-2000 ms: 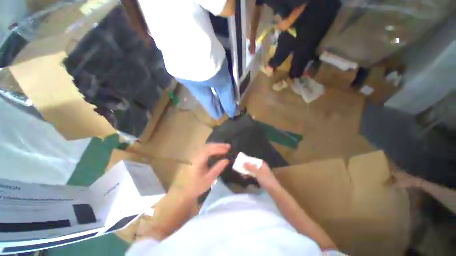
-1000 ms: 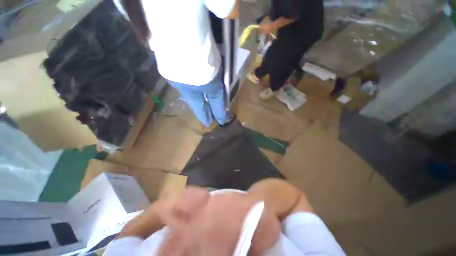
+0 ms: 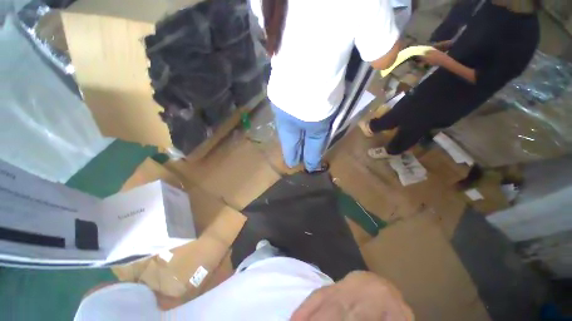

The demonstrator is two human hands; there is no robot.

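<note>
A long white printed carton (image 3: pixel 144 216) with dark panels lies at the left, its end face turned towards the middle. Blurred bare skin of my right hand or forearm (image 3: pixel 354 302) shows at the bottom edge, close to the camera; its fingers cannot be made out, nor whether it holds anything. My left sleeve is at the bottom left with a little bare skin beside it, but my left hand is not in view. The white slip is not visible.
A person in a white top (image 3: pixel 313 63) stands ahead beside a long upright carton. A person in dark clothes (image 3: pixel 464 69) bends at the right, holding something yellow (image 3: pixel 411 56). A dark wrapped stack (image 3: pixel 201 75) is upper left; flattened cardboard (image 3: pixel 414 257) and a dark mat (image 3: pixel 295 216) cover the floor.
The view has swung left, so the people and stack appear farther right. My hands, earlier together with a white slip, have parted or left view, and the slip is out of sight.
</note>
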